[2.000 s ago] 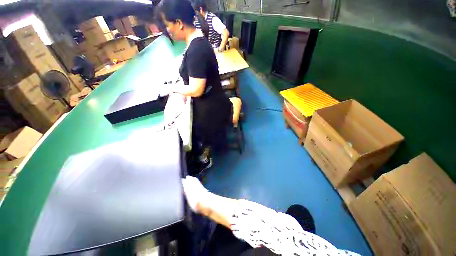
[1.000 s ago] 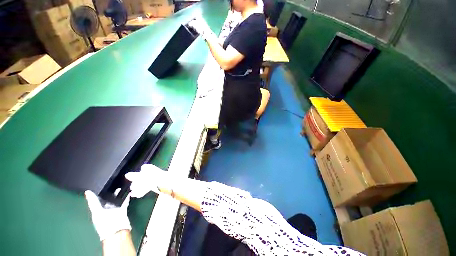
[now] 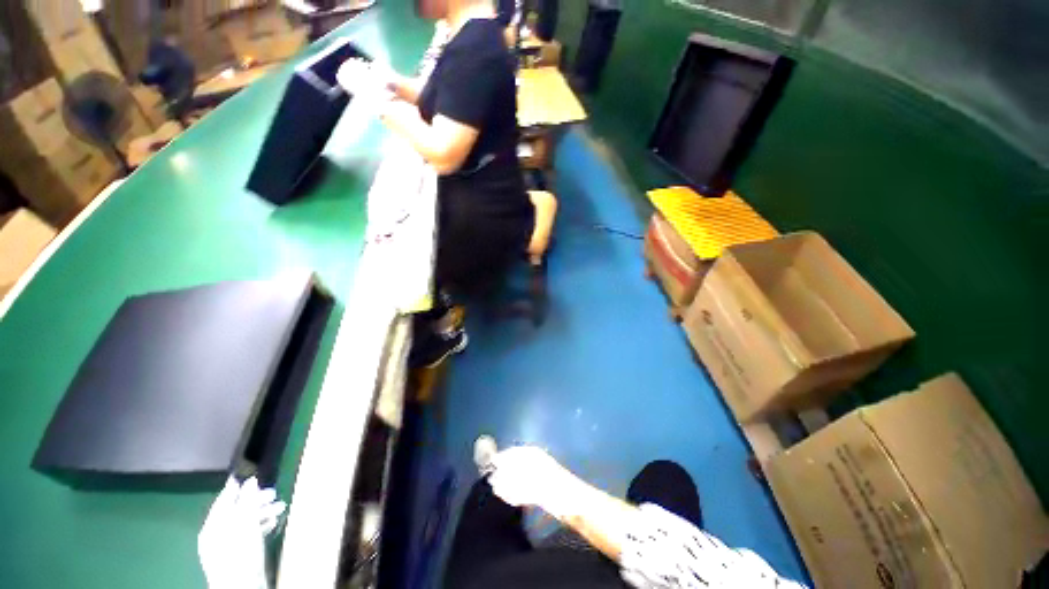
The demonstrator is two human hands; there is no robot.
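Observation:
A wide, flat black housing (image 3: 173, 374) lies on the green belt at the left, its open recessed side towards the ledge. My left hand (image 3: 238, 532), in a white glove, is at the housing's near corner, low in the view, fingers apart and holding nothing that I can see. Whether its fingertips touch the housing is hard to tell. My right hand (image 3: 518, 474), also in a white glove, is off the belt, above my dark-clothed lap. A small pale round shape shows at its fingers; I cannot tell if it is a fingertip or a held thing.
A person (image 3: 477, 150) in black beside the belt tilts another black housing (image 3: 301, 121). A white ledge (image 3: 334, 460) edges the belt. Cartons (image 3: 794, 334) and a yellow ribbed sheet (image 3: 711, 221) stand along the green wall at right, with an open black frame (image 3: 719, 109). Fans (image 3: 98, 109) stand opposite.
My right hand has left the housing and moved right, over my lap. My left hand is lower, near the corner. The housing shows slightly lower and further left.

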